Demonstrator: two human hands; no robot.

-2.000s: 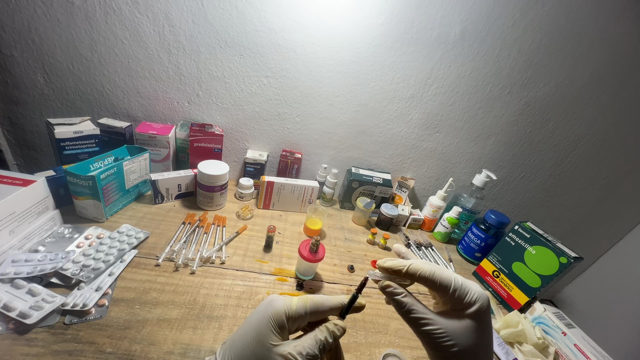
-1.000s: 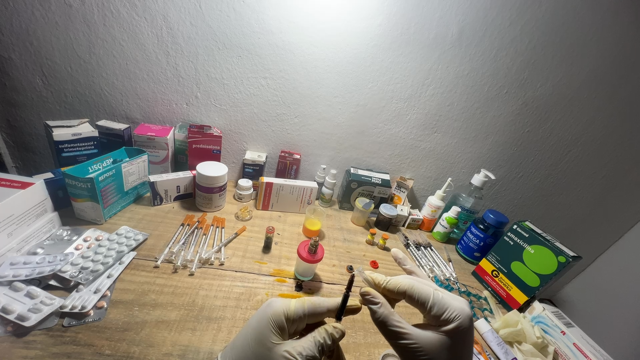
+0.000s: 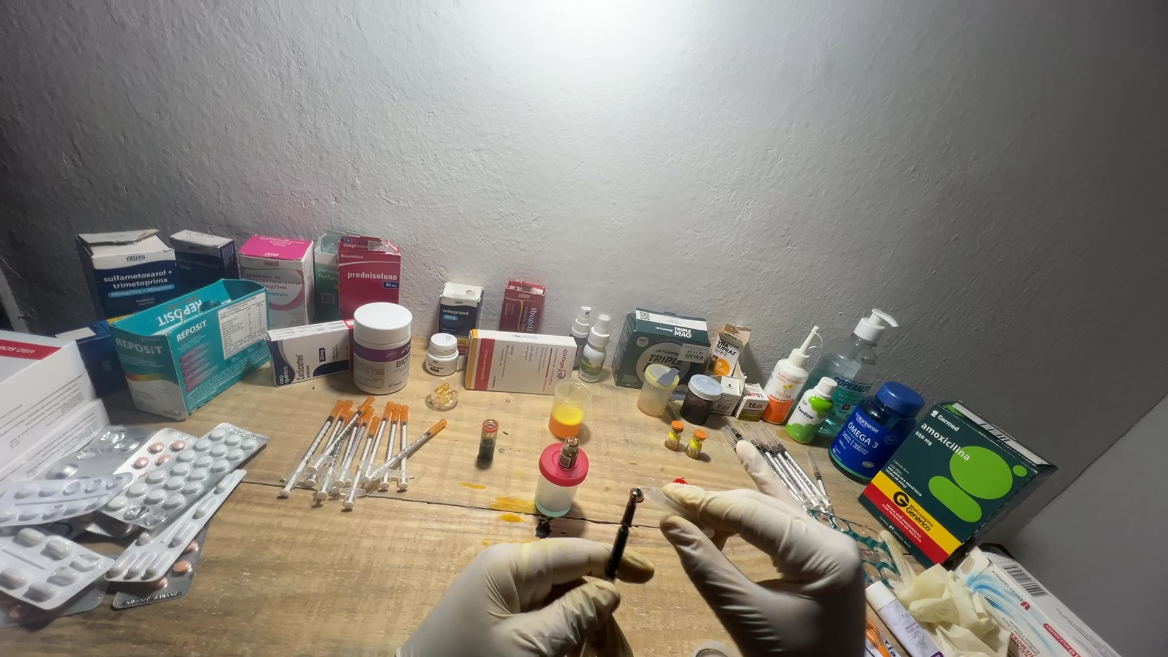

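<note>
My left hand [image 3: 538, 598], in a pale latex glove, holds a slim dark-filled tube [image 3: 623, 538] nearly upright between thumb and fingers. Its top end shows a small shiny rim. Just right of that end, my gloved right hand [image 3: 766, 547] pinches a small clear piece [image 3: 655, 497], too blurred to name. A small red item [image 3: 680, 481] shows behind the right fingertips. Beyond my hands stands a jar with a red lid [image 3: 558, 465] and a small glass vial on top. Behind it is a clear cup with orange liquid [image 3: 566, 415]; a dark-filled vial [image 3: 488, 443] stands to its left.
Orange-capped syringes [image 3: 365, 452] lie left of centre, with blister packs [image 3: 164, 484] farther left. Medicine boxes and bottles line the wall. More syringes [image 3: 785, 465], an Omega 3 bottle [image 3: 874, 433], a green medicine box [image 3: 954, 484] and crumpled gloves [image 3: 949, 611] are at right.
Two seconds ago the dark tube leaned to the right in my left hand; now it is nearer upright. My right hand has shifted, and the red item now shows behind its fingertips on the table.
</note>
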